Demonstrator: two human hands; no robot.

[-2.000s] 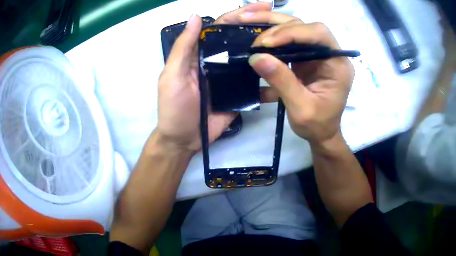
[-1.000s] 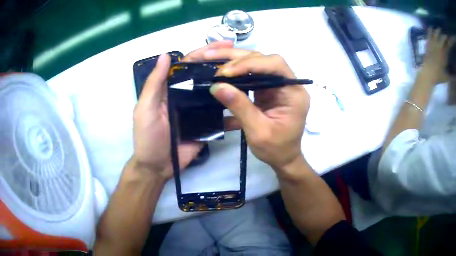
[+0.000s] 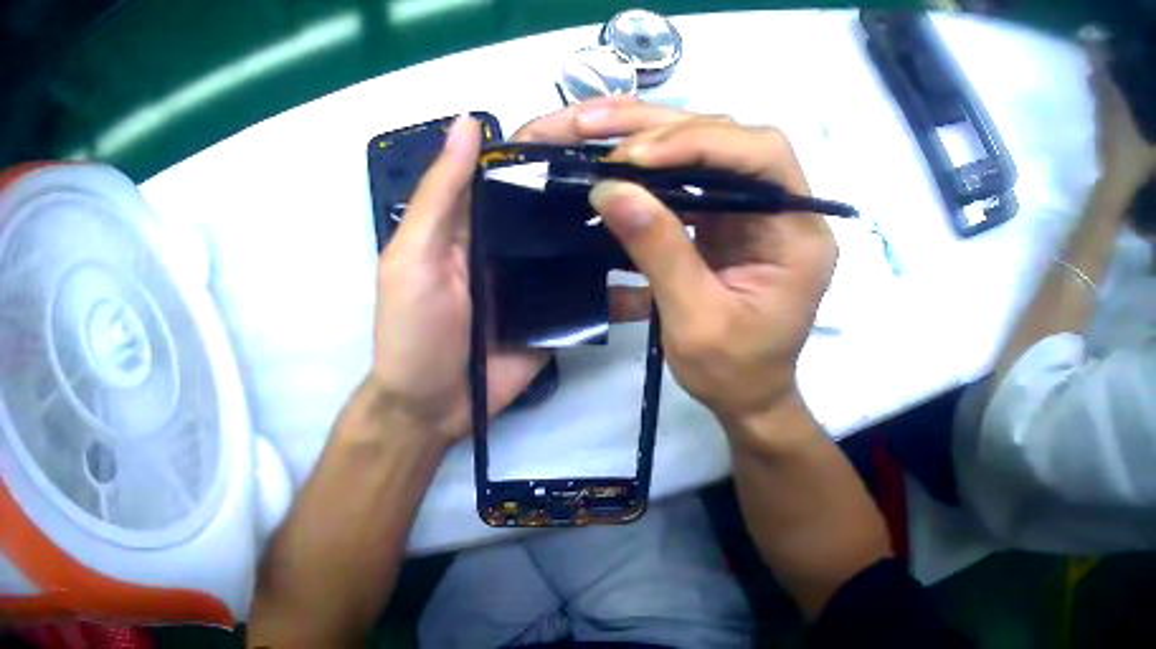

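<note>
A black phone middle frame (image 3: pixel 564 502) is held upright above the table edge, its wide window open below. A dark shiny film (image 3: pixel 548 298) hangs across its upper part. My left hand (image 3: pixel 425 298) grips the frame's left side, thumb near the top corner. My right hand (image 3: pixel 729 260) pinches black tweezers (image 3: pixel 748 197) between thumb and finger, lying across the frame's top right, with the thin end pointing right. A white triangular piece (image 3: pixel 520 175) shows at the frame's top left, by the tweezers' left end. Whether the tweezers grip it is unclear.
A second phone frame (image 3: pixel 394 171) lies behind my left hand. Round glassy discs (image 3: pixel 643 47) sit at the table's far edge. More black frames (image 3: pixel 944 127) lie at the right, near a person's white sleeve (image 3: pixel 1059 444). A white and orange fan (image 3: pixel 121 368) stands at the left.
The view has shifted, bringing discs and more of the right-hand person into sight. Both hands keep their hold; the tweezers now slope down a little more to the right.
</note>
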